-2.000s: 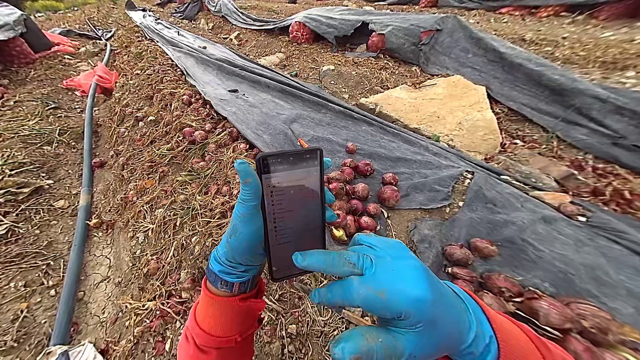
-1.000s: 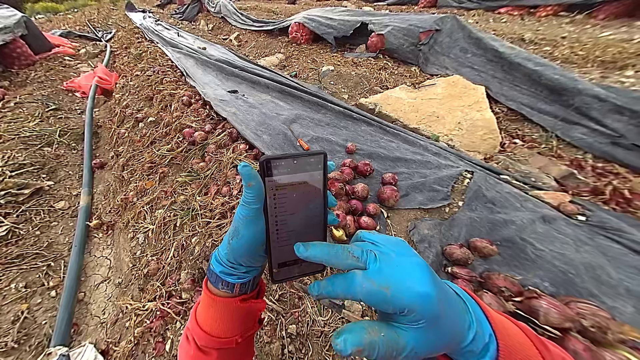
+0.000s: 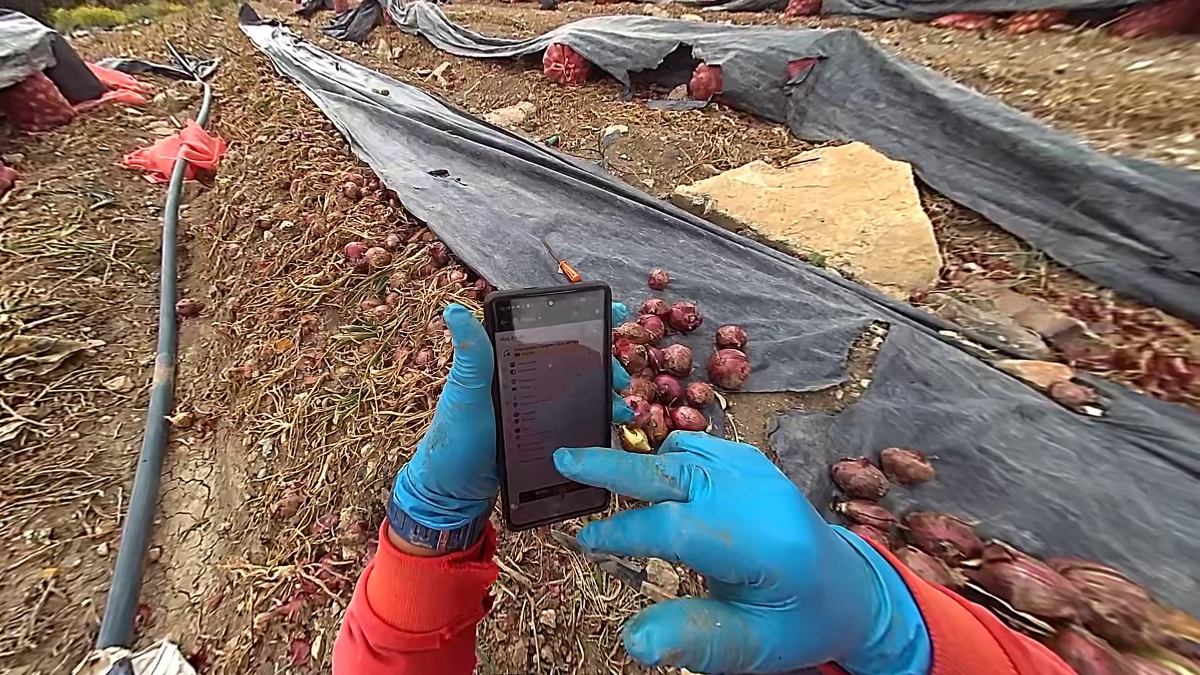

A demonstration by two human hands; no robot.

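My left hand (image 3: 457, 427), in a soiled blue glove with a watch at the wrist, holds a smartphone (image 3: 551, 403) upright, its lit screen facing me. My gloved right hand (image 3: 750, 548) is spread at the phone's lower right, its index fingertip over or on the screen; contact cannot be told. Behind the phone, a pile of red onions (image 3: 677, 360) lies partly on a dark fabric sheet (image 3: 525, 202). An orange-handled tool (image 3: 569, 271) rests on the sheet just beyond the phone's top edge. More red onions (image 3: 945, 536) lie at the lower right.
A grey hose (image 3: 161, 394) runs along the left over cracked soil. Dry onion stalks (image 3: 309, 375) cover the ground. A large flat rock (image 3: 830, 211) sits between the sheet and another dark cover (image 3: 994, 141). Red mesh sacks (image 3: 566, 64) of onions stand under covers farther back.
My left hand still holds the phone in nearly the same place. My right index finger has shifted slightly over the lower part of the screen.
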